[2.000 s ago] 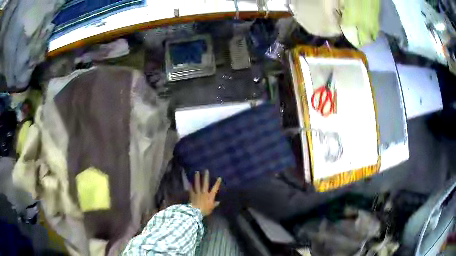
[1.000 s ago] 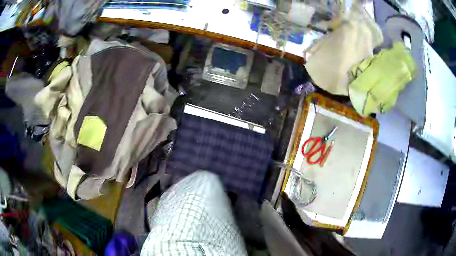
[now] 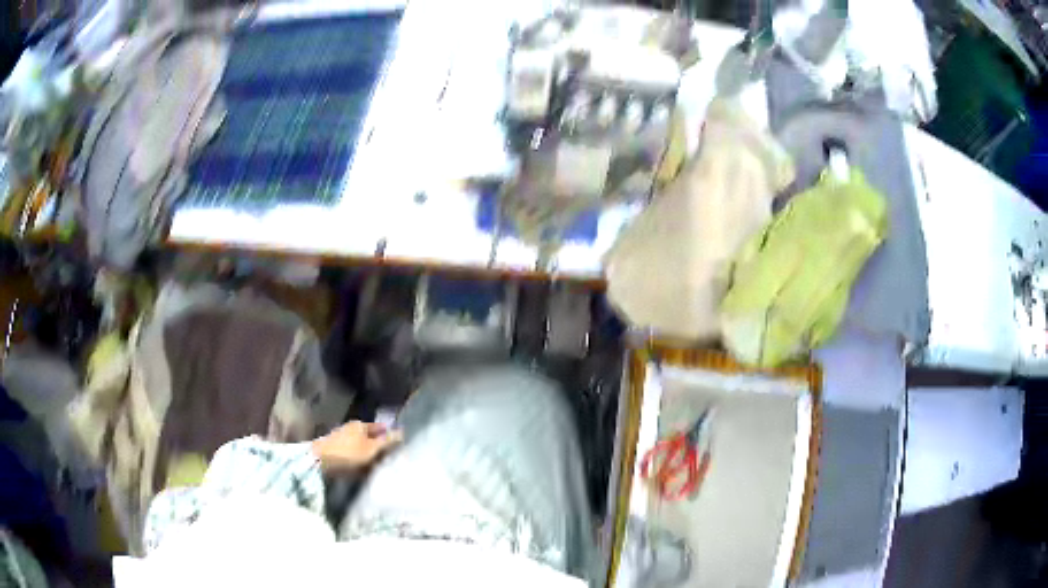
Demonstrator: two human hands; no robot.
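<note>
My left hand (image 3: 354, 446) is in a pale checked sleeve at the lower middle. Its fingers point right and look partly curled beside a pale grey checked form (image 3: 488, 454), perhaps my covered knee. A tiny pale spot shows at the fingertips; blur hides whether they hold anything. My right hand is not in view. To the left lies a heap of beige and grey-brown garment cloth with a dark brown panel (image 3: 221, 373). A yellow-green patch (image 3: 186, 469) on it is partly hidden by my sleeve.
A white table (image 3: 442, 126) ahead bears blue checked cloth (image 3: 293, 109) and a blurred overlock machine (image 3: 603, 103). Beige cloth (image 3: 695, 241) and yellow-green cloth (image 3: 810, 270) hang at its right. Red-handled scissors (image 3: 678, 465) lie in a wood-edged tray (image 3: 807, 482). A pedal (image 3: 463, 312) is below.
The view has tilted up to show more of the table. My left hand, spread over the dark checked seat earlier and then hidden, now shows further left. That seat is no longer visible.
</note>
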